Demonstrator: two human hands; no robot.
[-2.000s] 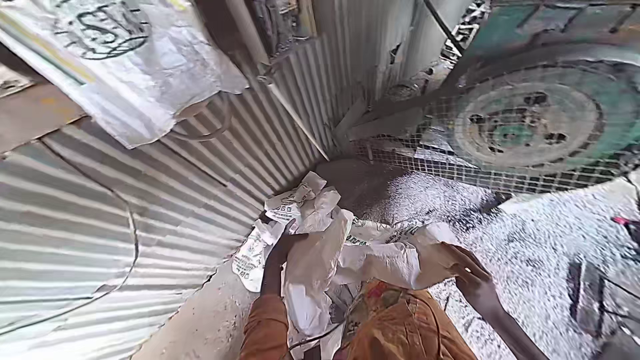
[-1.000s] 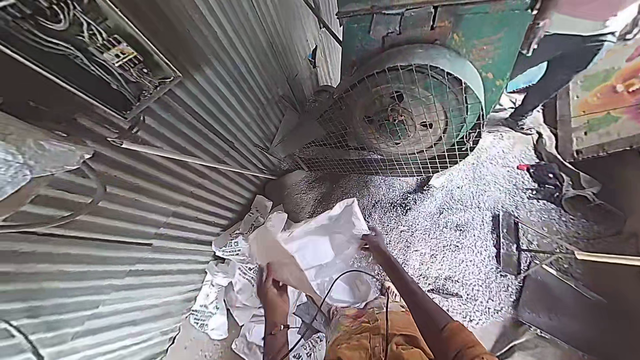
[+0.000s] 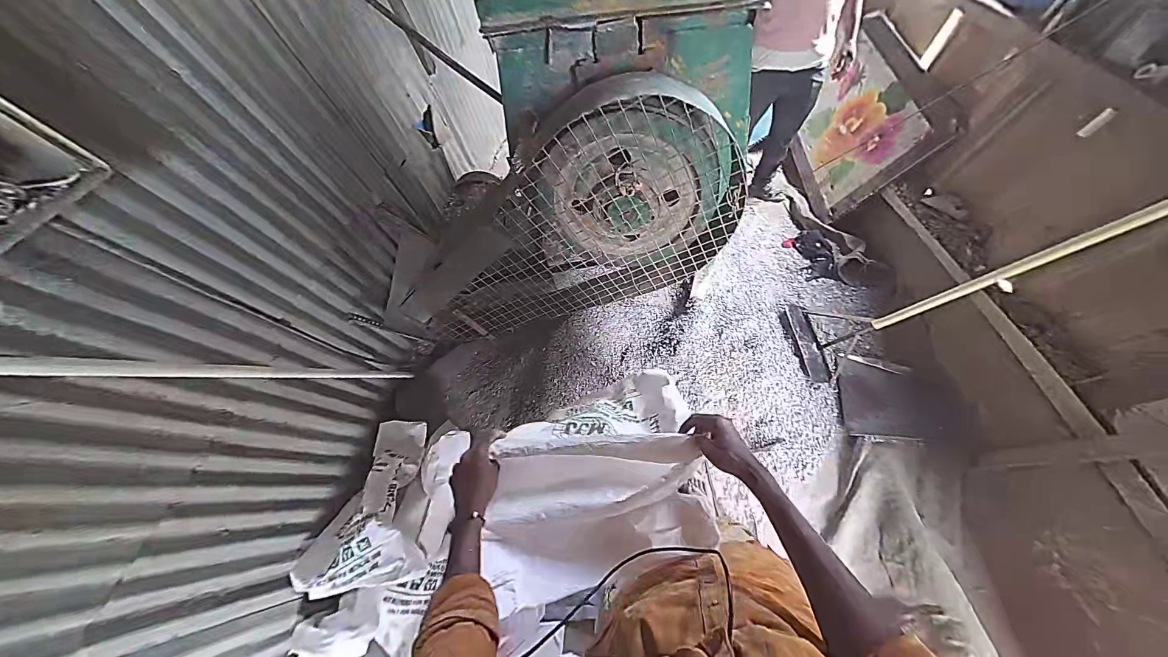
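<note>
A white woven sack point(image 3: 593, 484) hangs spread between my two hands, its upper edge stretched nearly straight in front of my body. My left hand point(image 3: 475, 474) is closed on the upper left corner, and my right hand point(image 3: 721, 444) pinches the upper right corner. Just beyond that edge lies more white sack material with green print point(image 3: 630, 406). To the left, against the corrugated wall, rests a crumpled heap of printed white sacks point(image 3: 365, 547). A thin black cord crosses in front of my orange shirt.
Ahead stands a green machine point(image 3: 630, 46) with a wheel behind a wire mesh guard point(image 3: 630, 182). Pale granular material point(image 3: 757, 310) covers the floor. Corrugated sheet point(image 3: 182, 456) lines the left. A long-handled scraper point(image 3: 808, 342) lies right. A person point(image 3: 789, 82) stands beside the machine.
The sack was crumpled between my hands two seconds ago; it is now drawn out with its edge taut. The view has swung right.
</note>
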